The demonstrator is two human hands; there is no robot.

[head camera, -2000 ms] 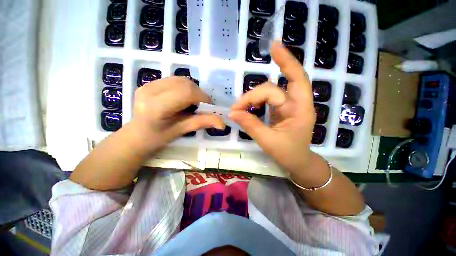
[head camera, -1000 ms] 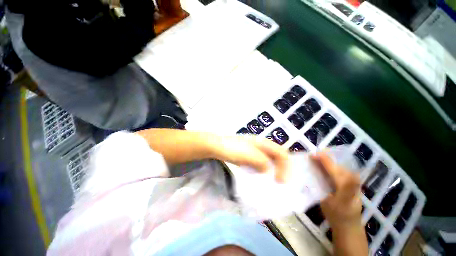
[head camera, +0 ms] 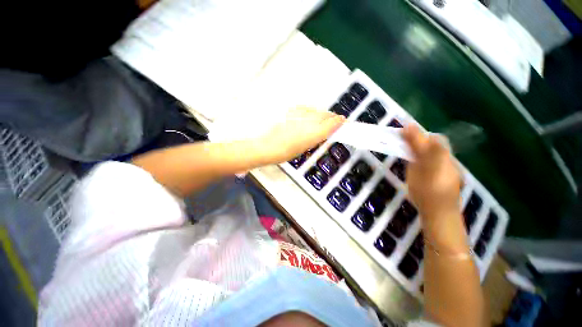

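A thin white translucent sheet is stretched between my hands above the blister tray. My left hand pinches its left end; the fingers are overexposed. My right hand grips its right end and is blurred. The white blister tray lies tilted across the view, with rows of glossy black watch housings in its pockets. My hands and the sheet hide part of the tray. A clear, blurred piece shows just right of my right hand.
A green conveyor belt runs behind the tray, with white trays beyond it. A white tray lies at upper left, near a person's grey clothing. Brown cardboard and a blue box are at lower right.
The view has swung from straight above the tray to a slanted one, and the tray now sits further left than one second ago. The sheet, earlier over the tray's near edge, is now raised and held narrower.
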